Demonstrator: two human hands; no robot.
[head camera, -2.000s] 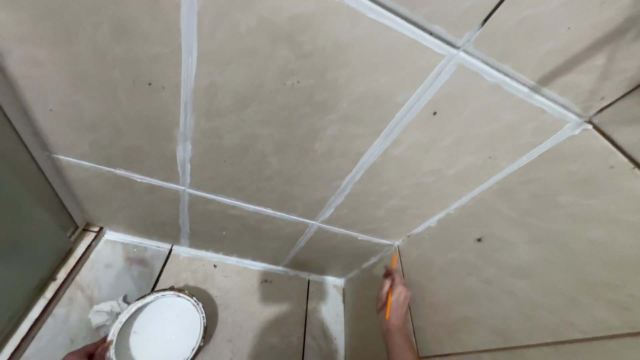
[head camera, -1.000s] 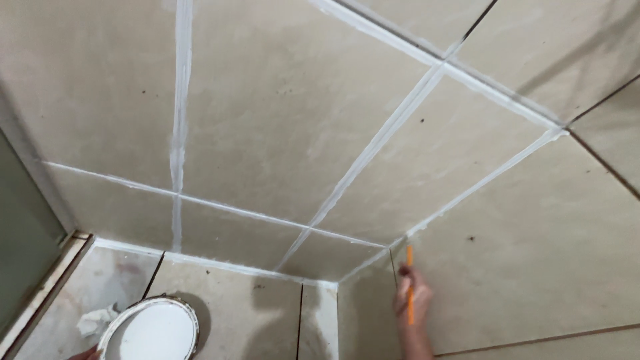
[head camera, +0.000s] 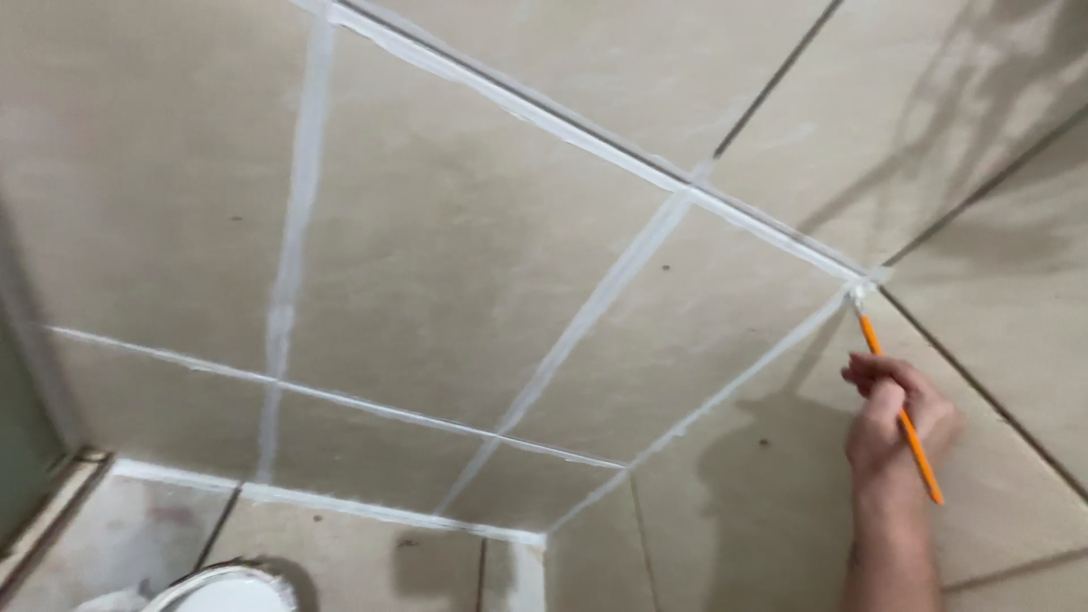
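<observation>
My right hand (head camera: 901, 408) grips a thin paintbrush with an orange handle (head camera: 922, 459). Its whitened tip touches the top of the corner joint (head camera: 860, 289), where white lines meet between two tiled walls. White material covers several joints of the beige wall tiles (head camera: 476, 255). At the lower left, a round tub of white paint or grout (head camera: 234, 591) is cut off by the bottom edge of the view. My left hand is out of view.
A white crumpled cloth or paper (head camera: 115, 601) lies beside the tub. White runs along the floor edge (head camera: 340, 501). Dark uncoated joints (head camera: 977, 382) cross the right wall. A greenish panel and frame (head camera: 34, 425) stand at the far left.
My right hand with the brush has moved from low on the corner joint up to its top. The view has shifted, and my left hand, earlier at the tub, has left it.
</observation>
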